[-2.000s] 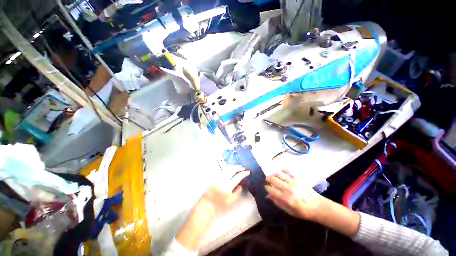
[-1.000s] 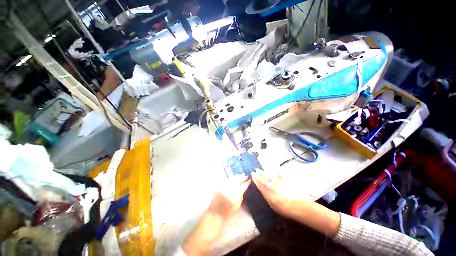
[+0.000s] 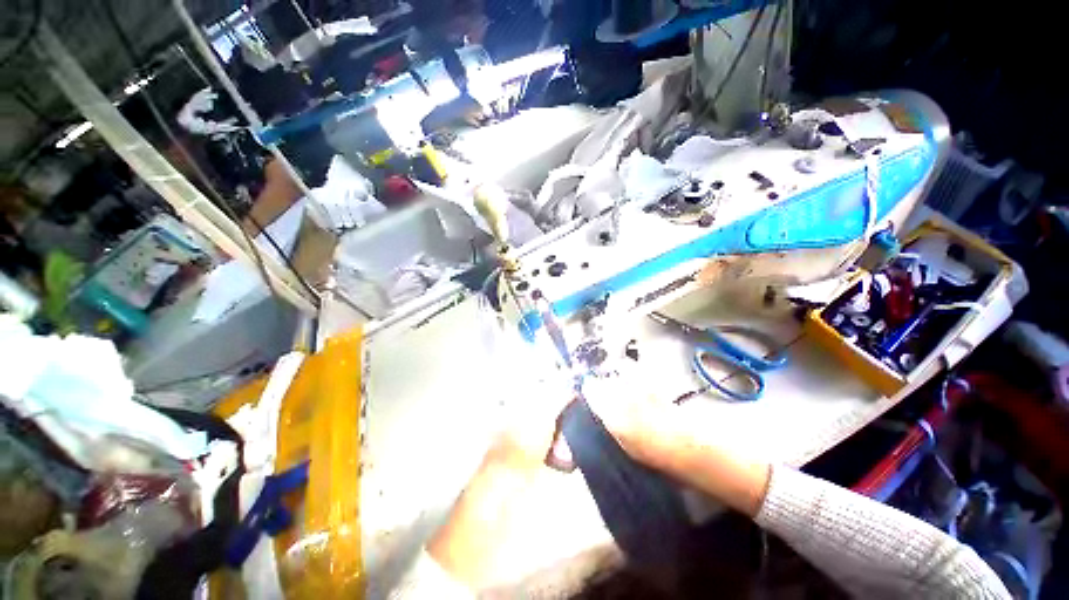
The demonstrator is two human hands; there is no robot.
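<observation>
A dark fabric strip [image 3: 621, 475] runs from the needle area [image 3: 574, 358] of the white and blue sewing machine [image 3: 750, 229] down over the table's front edge. My left hand [image 3: 510, 451] is at the strip's left side, its fingertips washed out by glare near the needle. My right hand [image 3: 639, 428] lies along the strip's right side with its fingertips close to the presser foot. The glare hides whether either hand grips the cloth. Blue-handled scissors [image 3: 733, 361] lie on the table right of the needle.
A yellow-edged parts tray [image 3: 873, 363] sits at the right, with a red basket [image 3: 897, 459] below it. Yellow tape [image 3: 334, 469] covers the left table edge, with a dark blue piece [image 3: 267, 510] on it. White scraps [image 3: 70, 375] lie far left and behind the machine.
Both hands have moved closer to the needle and the blue-looking end of the strip there no longer shows. More of the dark strip shows between my wrists. The view has shifted slightly.
</observation>
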